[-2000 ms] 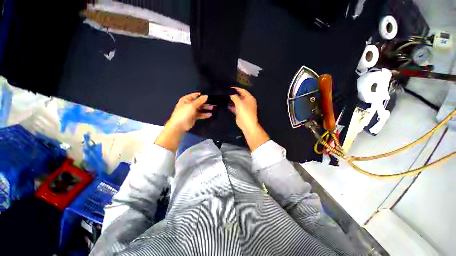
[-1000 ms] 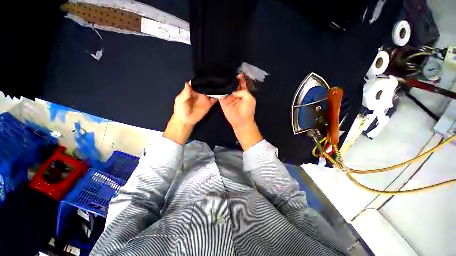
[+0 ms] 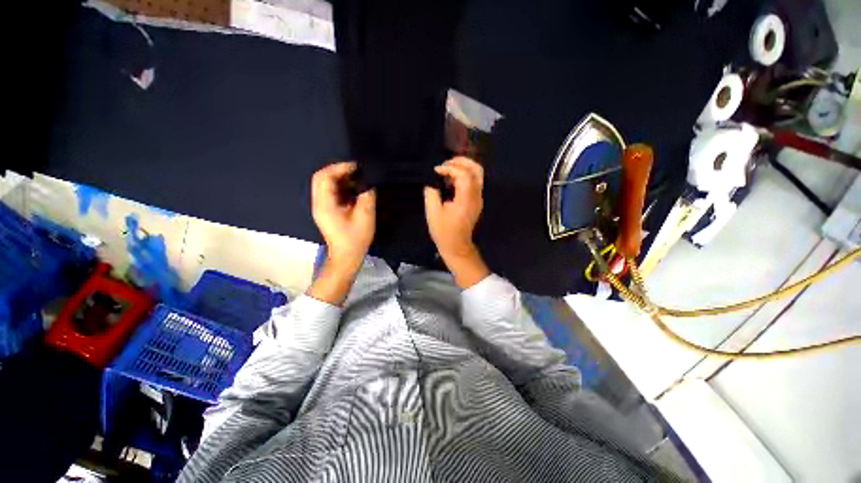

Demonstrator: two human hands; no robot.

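A black garment piece [image 3: 401,104] lies lengthwise on the dark ironing table cover [image 3: 217,141], hard to tell from it. Its near end lies between my two hands. My left hand [image 3: 345,212] is at the left edge of this end, fingers curled towards the thumb. My right hand [image 3: 458,206] is at the right edge, fingers curled in the same way. Both hands seem to pinch the edges of the black cloth, though the dark cloth hides the exact contact. The steam iron [image 3: 587,184] rests to the right of my right hand, with its brown handle on its right side.
Yellow hoses [image 3: 746,353] run right from the iron. White tape rolls [image 3: 722,160] and a pressure gauge [image 3: 826,111] are at the right. Torn cover patches [image 3: 283,23] show at the top left and beside the garment. Blue crates [image 3: 184,349] and a red crate [image 3: 99,316] stand on the floor at left.
The cloth end, raised and open towards me one second ago, now lies flat. My hands have moved apart to its two sides. The iron has not been taken up.
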